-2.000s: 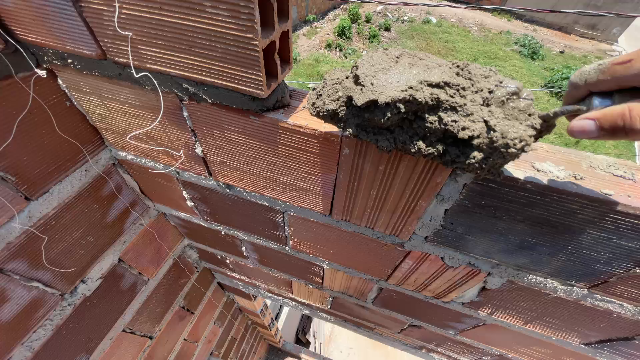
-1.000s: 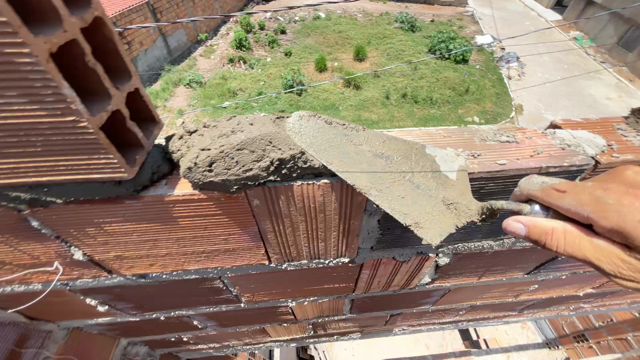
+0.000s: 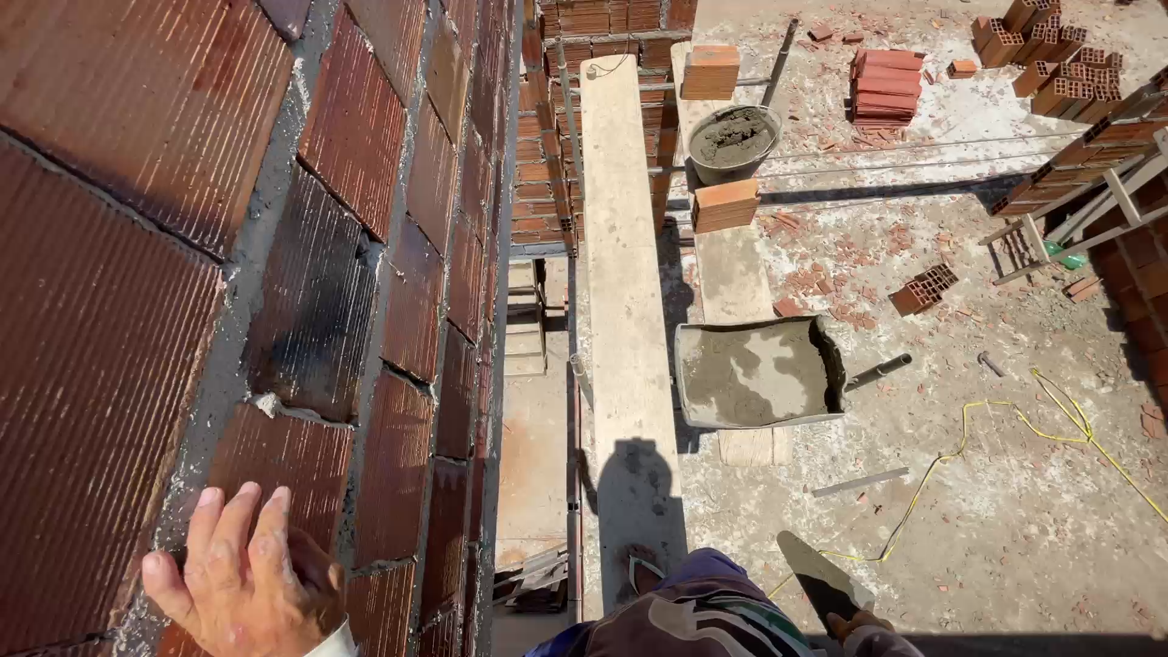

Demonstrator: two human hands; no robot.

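My left hand [image 3: 251, 570] rests with spread fingers against the red hollow-brick wall [image 3: 315, 465] at the lower left, holding nothing. At the bottom right, my right hand [image 3: 858, 625] grips a brick trowel [image 3: 817, 570], its blade pointing up and left in the view. A mortar tub [image 3: 762, 374] holding wet grey mortar stands to the right of the plank I stand on. Farther along, a bucket [image 3: 735, 141] of mortar sits between two hollow bricks [image 3: 725, 205] on a second board.
Below me runs a narrow wooden scaffold plank [image 3: 625, 255], with a gap between it and the wall. Metal poles [image 3: 878, 372] stick out beside the tub. Stacked bricks [image 3: 887, 87], rubble, a yellow cord [image 3: 967, 429] and a ladder [image 3: 1077, 228] lie or stand on the lower floor.
The view has swung down from the wall top to the scaffold. The trowel carried mortar two seconds ago and spread it on the wall top; now it hangs low at my right side. My left hand has appeared.
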